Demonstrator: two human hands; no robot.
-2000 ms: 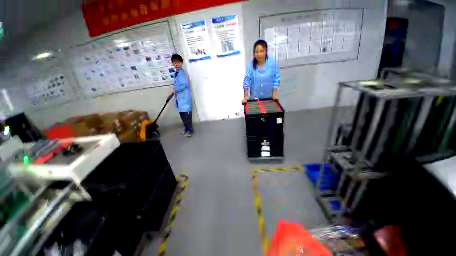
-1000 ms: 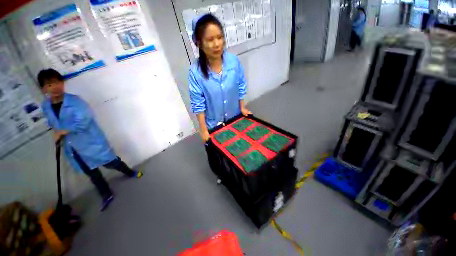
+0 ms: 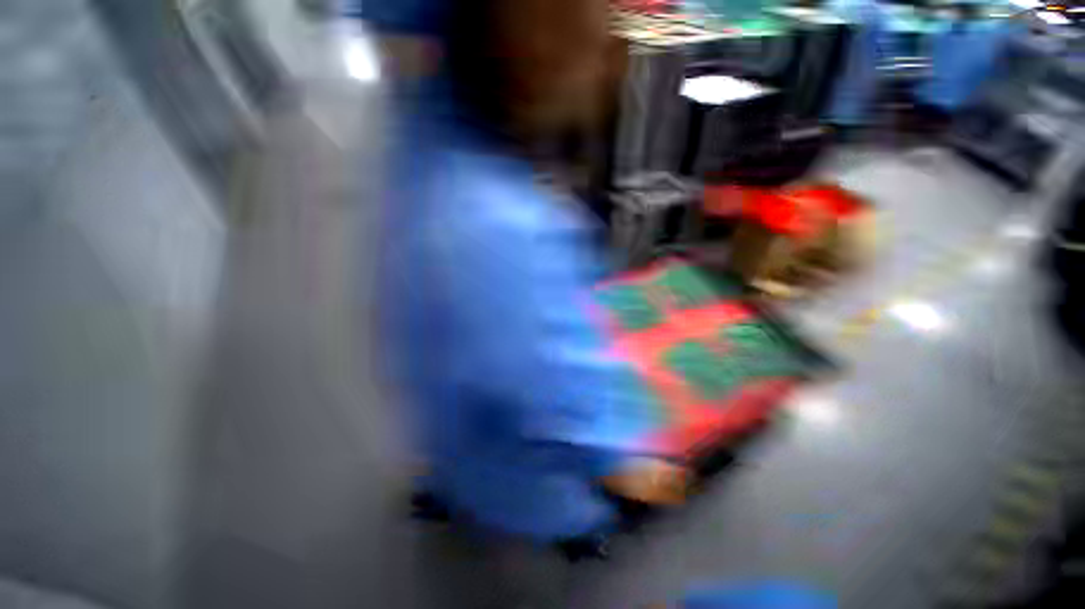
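Note:
Neither of my hands can be made out; the view is strongly blurred. Nearest in front of me is a person in a light blue smock (image 3: 500, 321), seen from the side, with a hand (image 3: 648, 481) at the edge of a black bin (image 3: 815, 360). A red tray (image 3: 726, 419) with green boards (image 3: 732, 357) lies on top of the bin. A blue patch (image 3: 761, 594) shows at the bottom edge; I cannot tell what it is.
A brown carton (image 3: 791, 252) with a red item (image 3: 797, 208) on it stands beyond the bin. Benches and blue-clad people (image 3: 964, 57) are at the back. A pale wall (image 3: 107, 297) is at the left. Blurred yellow floor tape (image 3: 1017, 512) lies at the right.
The view has swung round. The person with the bin is now much closer and seen from the side. The red item at the bottom edge and the person with the hand truck have left view.

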